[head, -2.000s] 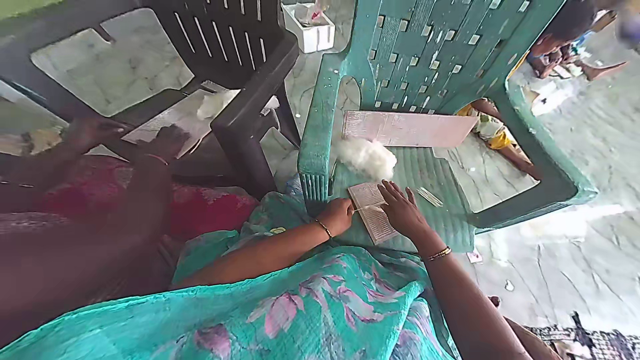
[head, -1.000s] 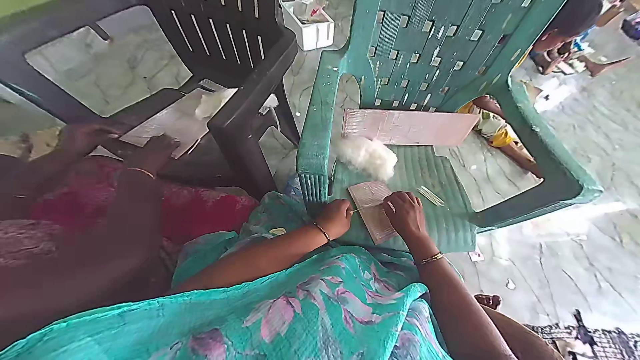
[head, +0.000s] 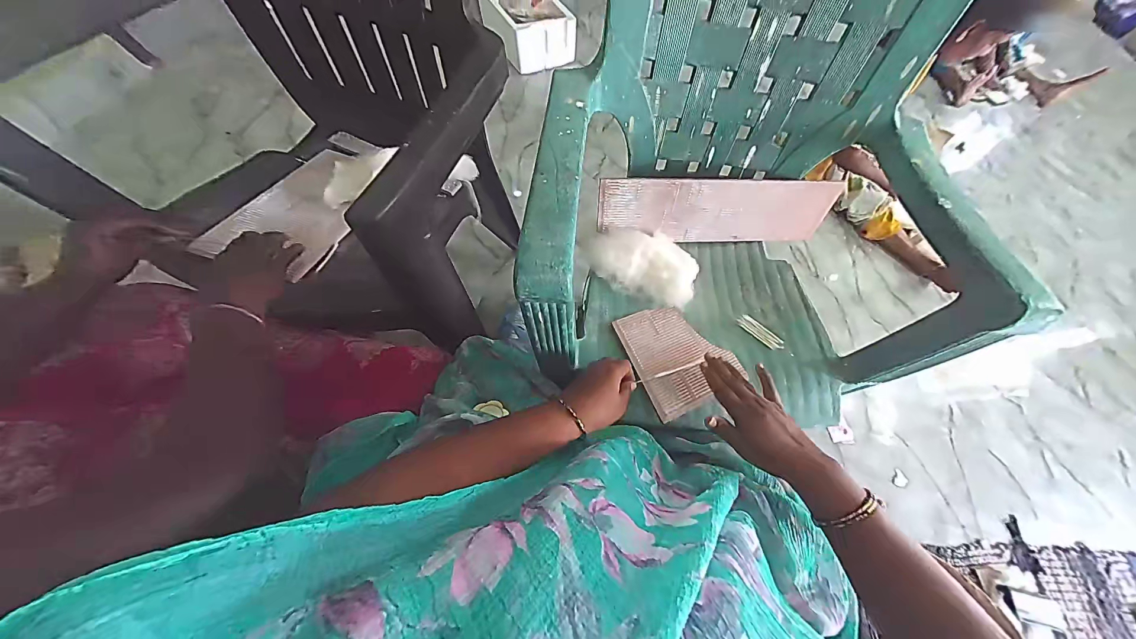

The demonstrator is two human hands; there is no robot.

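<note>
A ribbed cardboard piece (head: pixel 661 342) lies on the seat of the green plastic chair (head: pixel 790 293). Across it runs a thin pale stick wrapped in cotton (head: pixel 672 370). My left hand (head: pixel 603 393) pinches the stick's left end between thumb and fingers at the cardboard's edge. Flat over the other end rests my right hand (head: pixel 754 417), its fingers spread on the cardboard. A fluffy wad of white cotton (head: pixel 646 266) sits just behind the cardboard. Several thin pale sticks (head: pixel 760 332) lie on the seat to the right.
A long pink board (head: pixel 719 209) lies across the seat's rear. At left, a co-worker's hands (head: pixel 253 266) work on a ribbed sheet (head: pixel 284 213) on a dark plastic chair (head: pixel 426 177). A white box (head: pixel 532 35) stands on the floor behind. Another person's limbs show beyond the green chair.
My right hand has gone from bent fingers near the stick's end to lying flatter, with fingers spread over the cardboard. My left hand stays at the cardboard's left edge.
</note>
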